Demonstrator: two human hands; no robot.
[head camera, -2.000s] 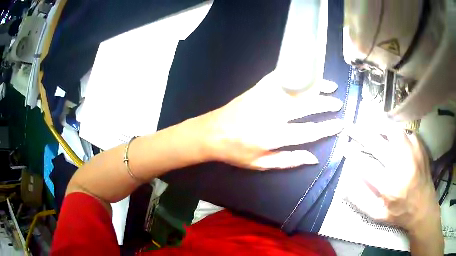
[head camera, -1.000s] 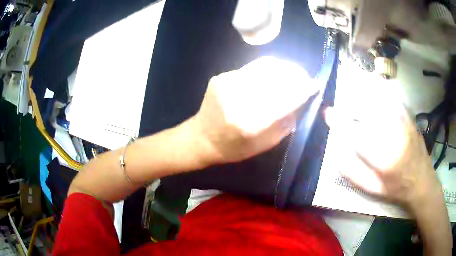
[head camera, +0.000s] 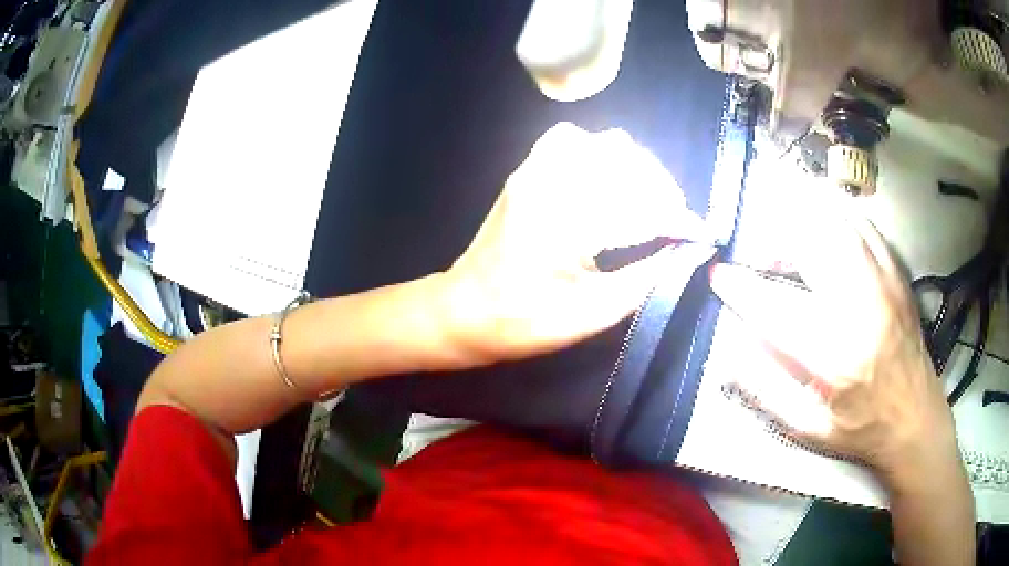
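Observation:
A dark navy garment panel (head camera: 443, 144) lies flat on the white machine table. The zip (head camera: 655, 356) runs as a narrow dark band along its right edge, up to the presser foot (head camera: 752, 97). My left hand (head camera: 586, 243) pinches the zip edge between thumb and fingertips, below the presser foot. My right hand (head camera: 846, 332) is just right of it, its fingertips touching the same edge. Strong glare washes out the fingers. A rounded white lamp bar (head camera: 575, 50) is above my left hand.
The off-white sewing machine head (head camera: 852, 50) is at upper right, with its tension dial (head camera: 854, 166). Black-handled scissors (head camera: 960, 315) lie at the far right. A yellow edging (head camera: 122, 301) curves along the left table edge, near fabric scraps. Red clothing (head camera: 531, 514) is at the bottom.
The machine head and lamp appear further up and left than at first. My left hand went from lying flat with spread fingers to pinching the zip edge. My right hand's fingertips stay near that edge.

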